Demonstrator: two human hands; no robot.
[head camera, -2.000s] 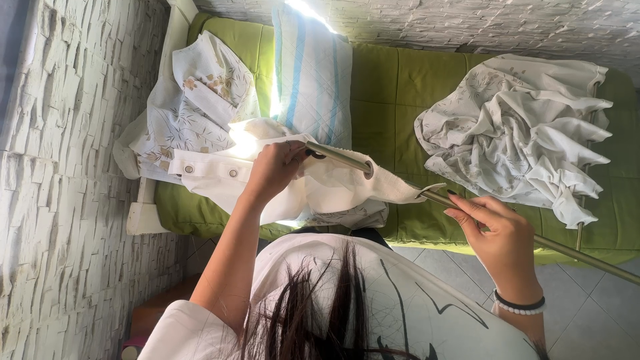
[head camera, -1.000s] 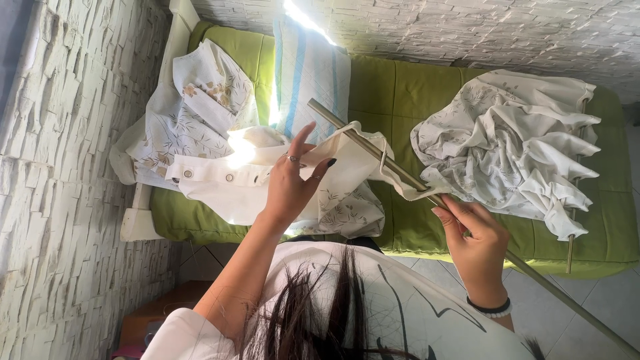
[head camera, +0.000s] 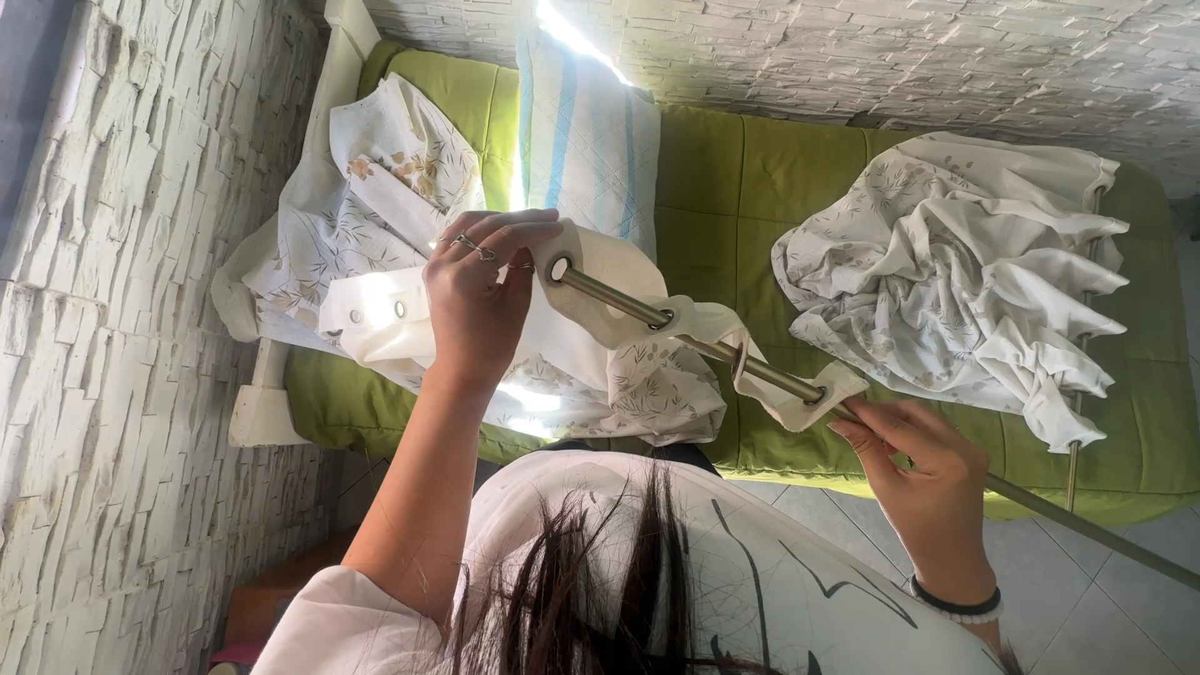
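Note:
My left hand (head camera: 483, 291) grips the cream top band of a leaf-print grommet curtain (head camera: 609, 258), close to a metal grommet at the rod's tip. My right hand (head camera: 923, 455) holds a metal curtain rod (head camera: 1078, 525) just below the threaded part of the band. The rod slants from the lower right up to the left and passes through several grommets. The rest of this curtain lies over the bed's left part, with more grommets left of my left hand. A second leaf-print curtain (head camera: 900, 272) lies bunched on the right, threaded on another metal rod (head camera: 1072, 473).
The bed has a green quilted cover (head camera: 712, 169), a blue-striped pillow (head camera: 600, 141) and a white bed frame (head camera: 267, 412) at its left end. Textured stone-look walls (head camera: 122, 309) stand left and behind. Grey floor tiles (head camera: 1041, 581) show at the lower right.
More of the curtain band sits on the rod than one second ago, and the rod's tip is now at a grommet. My left hand has closed on the band; a second ago its fingers were spread.

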